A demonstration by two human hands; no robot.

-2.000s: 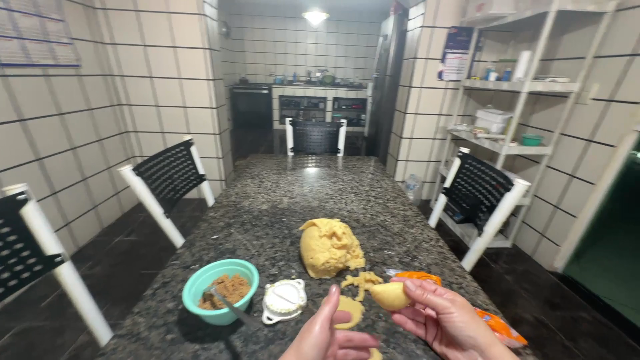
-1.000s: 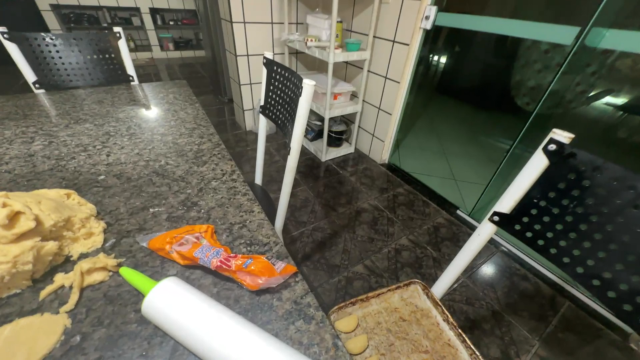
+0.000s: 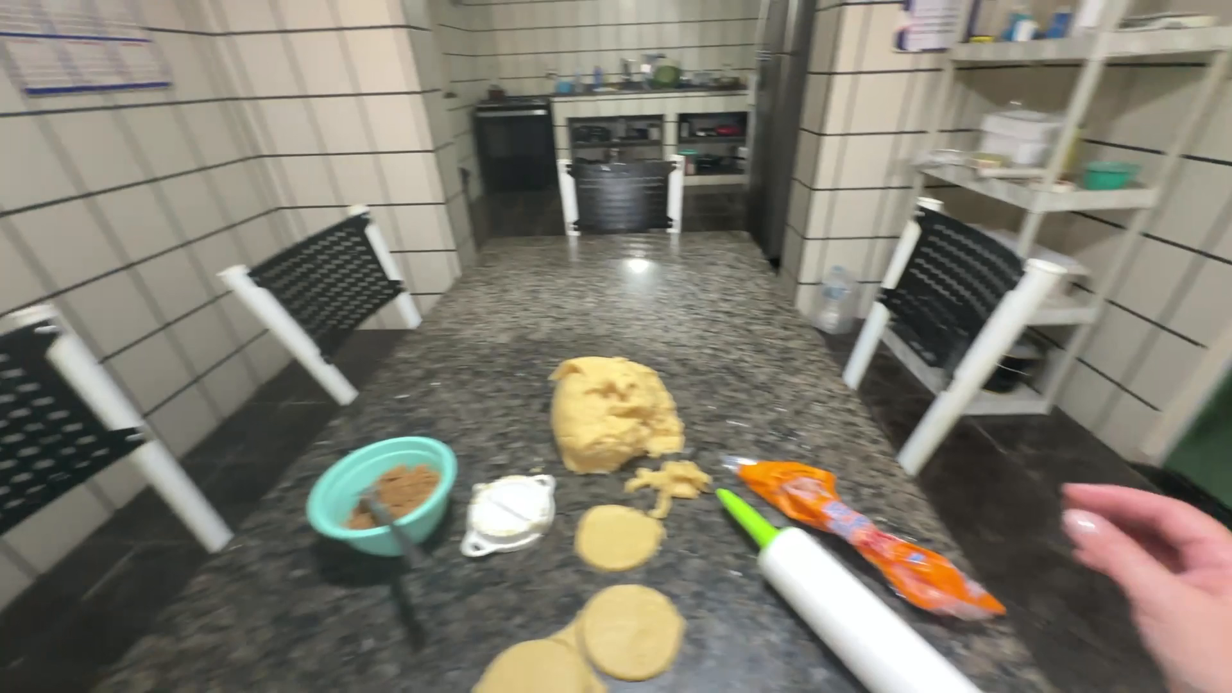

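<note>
My right hand (image 3: pixel 1160 568) is at the right edge, beyond the table's side, fingers curled and apart, holding nothing visible. My left hand is out of view. A large lump of yellow dough (image 3: pixel 611 414) sits mid-table, with dough scraps (image 3: pixel 671 481) beside it. Nearer lie flat dough rounds (image 3: pixel 630 630). To their left are a white plastic dough press (image 3: pixel 510 512), folded shut, and a turquoise bowl (image 3: pixel 332 505) of brown filling (image 3: pixel 397 493) with a metal utensil in it. A white rolling pin (image 3: pixel 852 606) with a green handle lies right of the rounds.
An orange plastic packet (image 3: pixel 837 515) lies along the right edge of the granite table (image 3: pixel 616 298). Black-and-white chairs stand at the left (image 3: pixel 327 284), the far end (image 3: pixel 624 195) and the right (image 3: pixel 962 289). A white shelf unit (image 3: pixel 1088 197) is behind the right chair.
Two seconds ago both hands were over the table, the right with a folded dough piece in its fingers. Now the right is off to the side without it, and the left is out of view.
</note>
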